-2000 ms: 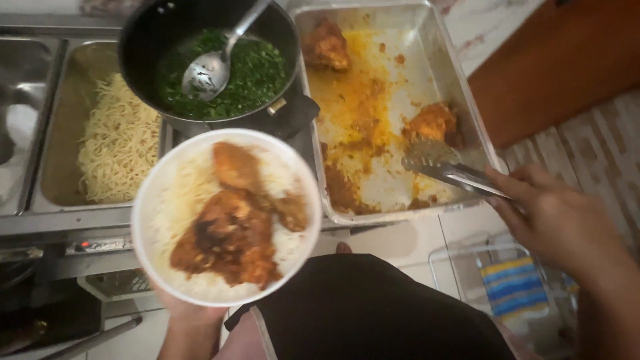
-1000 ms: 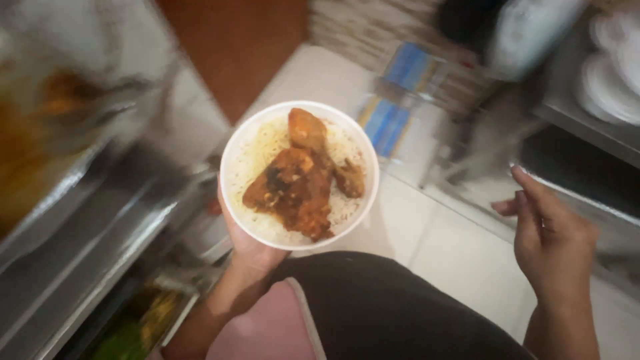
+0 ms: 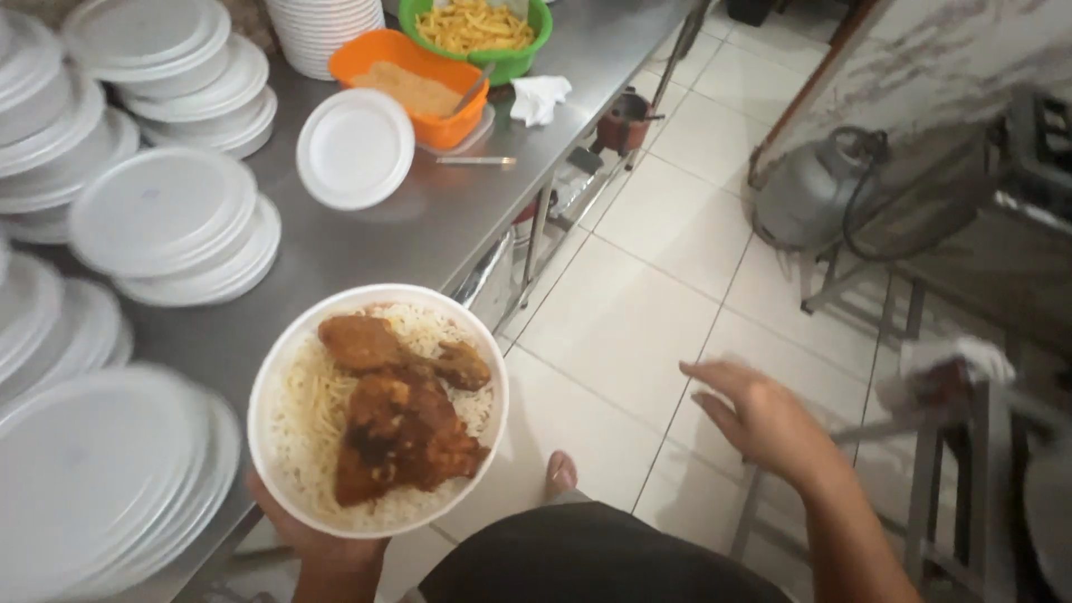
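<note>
My left hand (image 3: 314, 536) holds a round white foam bowl (image 3: 261, 427) from below, at the steel table's front edge. In the bowl lie white rice (image 3: 479, 406), noodles (image 3: 314, 394) and browned chicken pieces (image 3: 402, 427); most of the left fingers are hidden under it. Above the tiled floor, to the bowl's right, my right hand (image 3: 754, 419) is empty with its fingers apart. Beyond the bowl, a white foam lid (image 3: 355, 149) leans by an orange tub (image 3: 410, 79) of crumb-like food with a utensil in it.
Several stacks of lidded foam containers (image 3: 163, 213) line the steel table (image 3: 360, 247) at left. Farther back are stacked foam bowls (image 3: 322, 33), a green bowl (image 3: 544, 38) of fries and a crumpled napkin (image 3: 538, 99). A gas cylinder (image 3: 808, 197) and metal stand (image 3: 930, 469) are at right.
The view has swung from the food pans to the table of foam containers. My left hand still holds the bowl. The tongs my right hand held two seconds ago are no longer in it.
</note>
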